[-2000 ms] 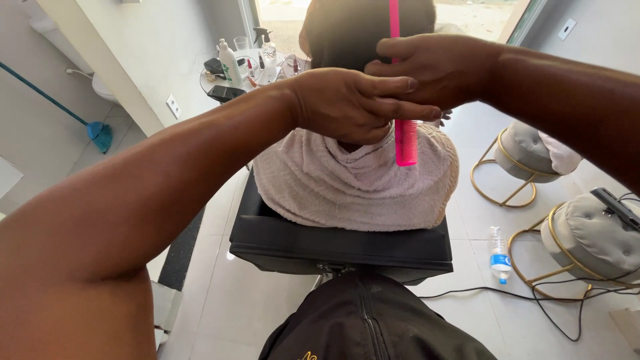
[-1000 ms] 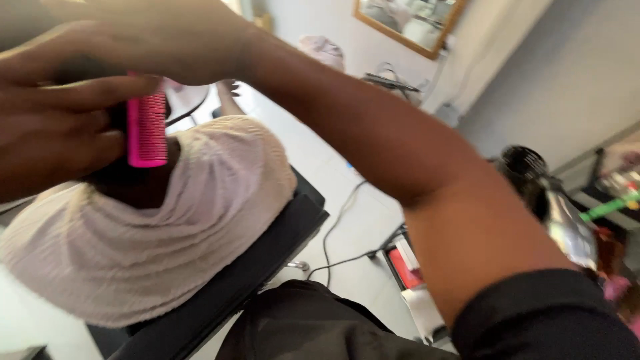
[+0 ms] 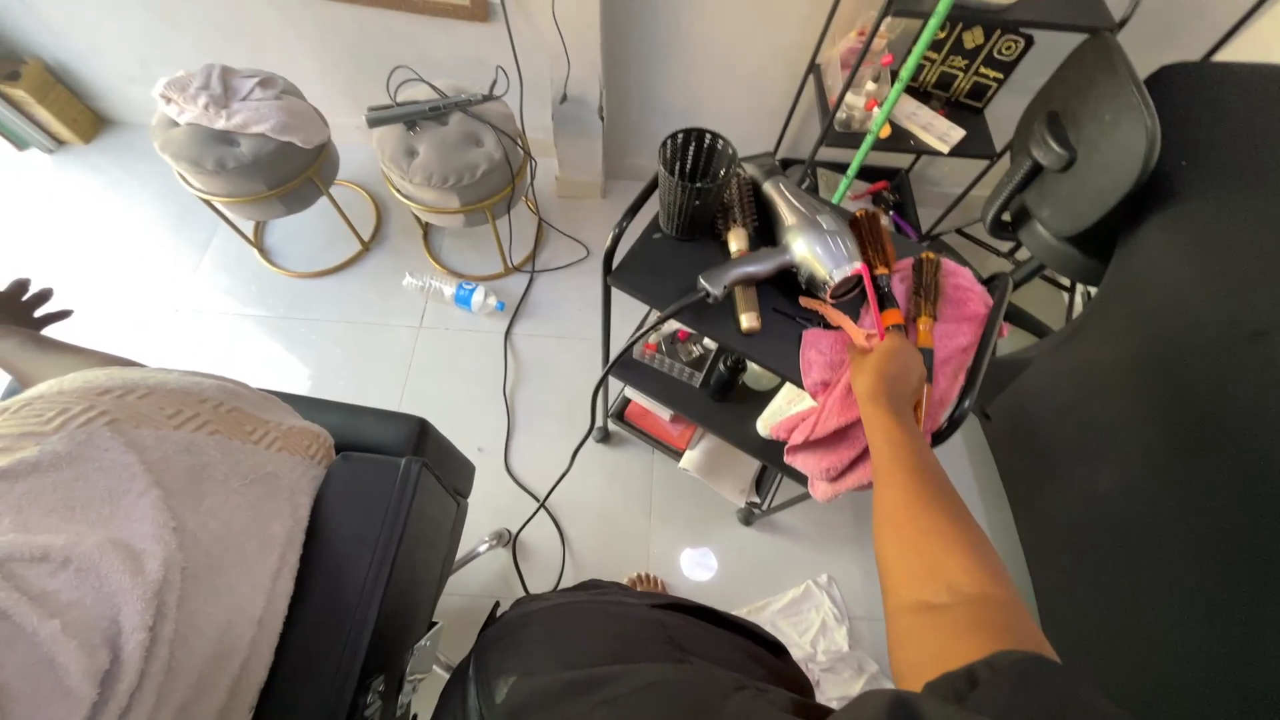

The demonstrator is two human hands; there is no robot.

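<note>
My right hand [image 3: 888, 375] is at the right end of a black trolley, its fingers closed on a narrow pink comb [image 3: 872, 298]. A peach-coloured hair clip [image 3: 838, 318] projects beside the fingers. A round brush with an orange band [image 3: 876, 250] passes close to the hand; whether it is gripped cannot be told. Another round brush [image 3: 925, 290] lies just right, over a pink towel [image 3: 835, 450]. A silver hair dryer [image 3: 812, 232] rests left of the hand, near a larger round brush [image 3: 738, 215] and a black mesh cup [image 3: 695, 180]. My left hand is out of view.
A seated person's hand [image 3: 30, 308] and towel-draped shoulder [image 3: 190, 500] are at left, by a black chair back [image 3: 365, 540]. Cords cross the floor near a plastic bottle [image 3: 465, 295]. Two grey stools [image 3: 245, 165] stand behind. A black office chair [image 3: 1090, 160] is at right.
The view has swung right, to the trolley. Both my hands were at the seated person's head with the pink comb; now my right hand is over the trolley and my left is out of view.
</note>
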